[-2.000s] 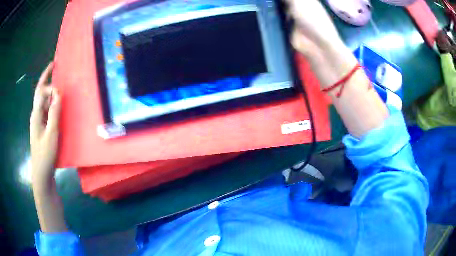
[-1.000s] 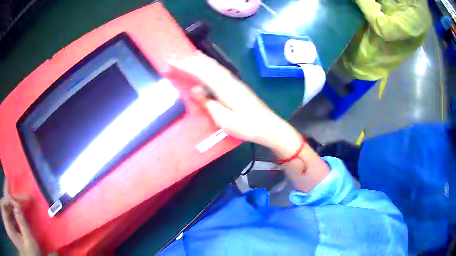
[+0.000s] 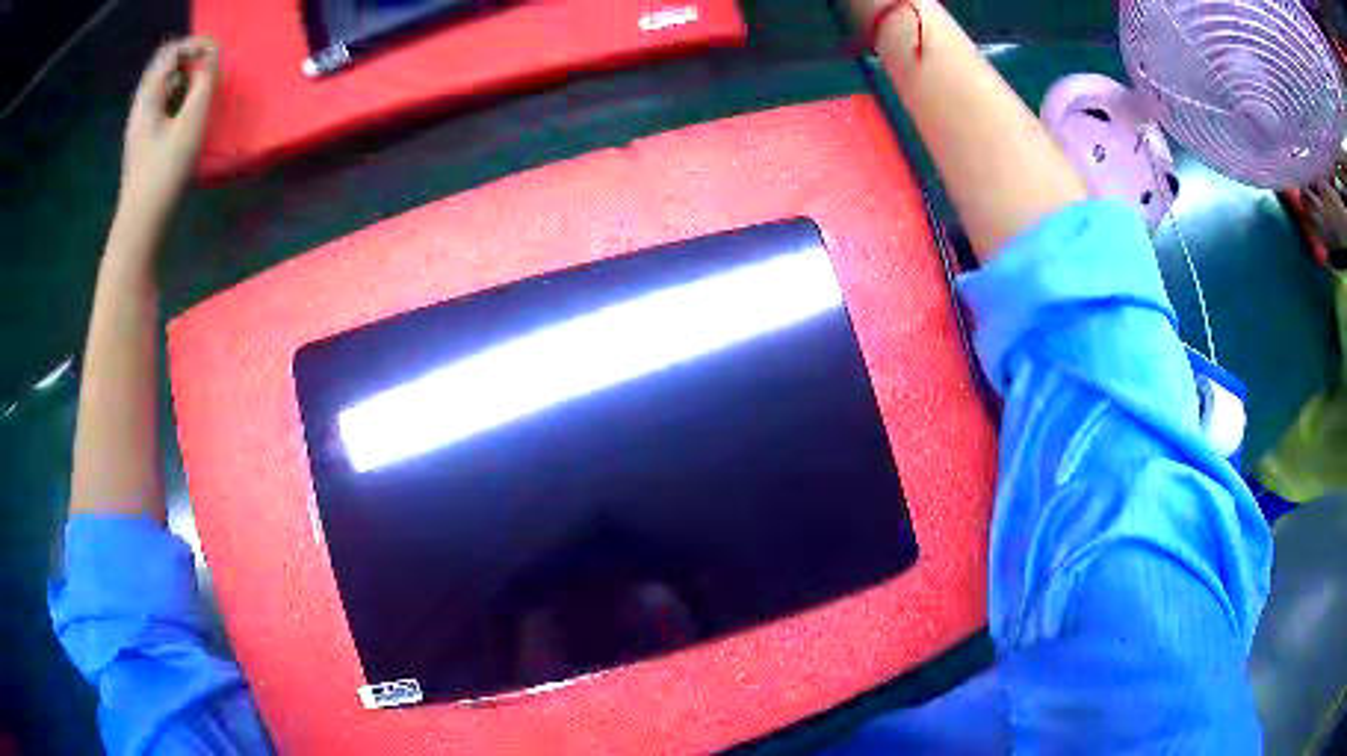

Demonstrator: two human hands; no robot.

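Note:
A tablet (image 3: 606,517) with a black screen and a bright glare stripe lies in a red foam tray (image 3: 244,488) in front of me. A small white label is at its lower-left corner. Beyond it, a second red foam tray (image 3: 488,96) holds another tablet (image 3: 392,21), both cut off by the top edge. My left hand (image 3: 175,107) is at the far tray's left edge, fingers curled; whether it grips the foam is unclear. My right forearm reaches forward past the near tray's right side; its hand is beyond the top edge.
A pink perforated item (image 3: 1108,141) and a pale pink round grille (image 3: 1238,81) are on the green bench (image 3: 74,318) at the upper right. A white roll (image 3: 1220,414) shows partly behind my right sleeve. Part of a person in yellow-green (image 3: 1312,451) is at the right edge.
The tray with the lit tablet is now farther away at the top. A tray with a black-screen tablet now shows nearest me. My right hand has left the picture.

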